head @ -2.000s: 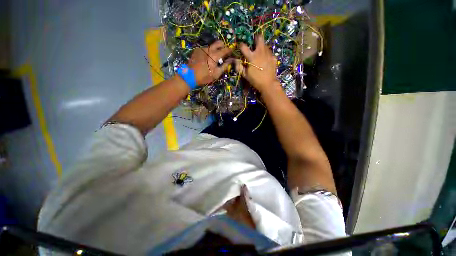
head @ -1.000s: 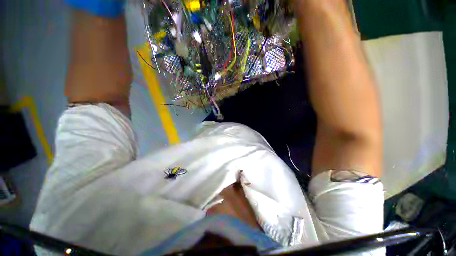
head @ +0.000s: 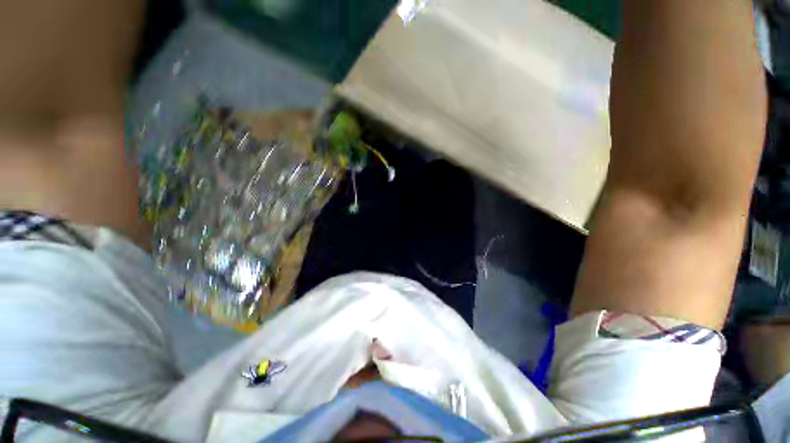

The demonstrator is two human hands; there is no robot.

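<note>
A heap of wired board assemblies and shiny clear plastic trays (head: 247, 203) lies at the left, blurred, over brown cardboard. A green board with yellow and white leads (head: 344, 130) sits at its right edge by the work board. The flat pale beige work board (head: 494, 95) lies tilted at the upper middle. Both my forearms reach up past the top edge of the frame, the left one large and blurred. My left hand and my right hand are out of the picture, so what they hold cannot be seen.
The green bench mat (head: 299, 35) shows behind the work board. A blue stool part (head: 546, 346) is at the lower right of my dark-clothed lap. Dark items and part of another person's arm (head: 767, 348) are at the right edge.
The view has swung toward the bench. The heap has shifted left and down in the picture, and the work board now lies at the upper middle. Both hands have left the picture.
</note>
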